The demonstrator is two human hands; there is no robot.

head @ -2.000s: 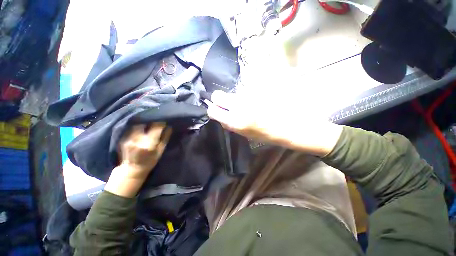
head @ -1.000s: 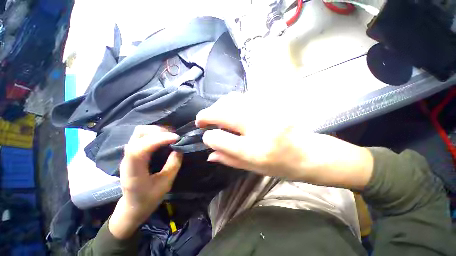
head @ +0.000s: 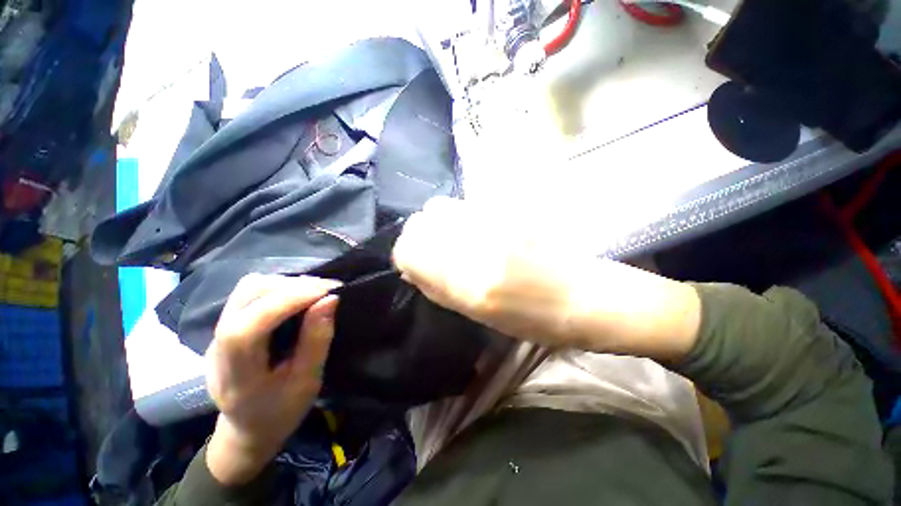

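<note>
A dark grey-navy garment (head: 286, 212) lies in folds on the white table and hangs over its front edge. My left hand (head: 267, 346) pinches a dark edge of it between thumb and fingers. My right hand (head: 474, 262) grips the same edge to the right, its fingertips partly hidden by the cloth. The edge is stretched between both hands, with black cloth (head: 395, 336) hanging below. A thin red thread (head: 326, 141) lies looped on the garment, and a short pale thread shows nearer the hands.
The metal presser foot area (head: 519, 40) is at the top, beside red scissor handles (head: 565, 28). A black phone (head: 805, 69) and round black stand (head: 754, 122) are at the upper right. A ruler strip (head: 731, 198) runs along the table edge. A red frame (head: 869, 237) is at the far right.
My left hand has come from under the cloth to pinch its edge. My right hand has moved to that edge. The dark edge is now drawn straighter, and black cloth shows below it.
</note>
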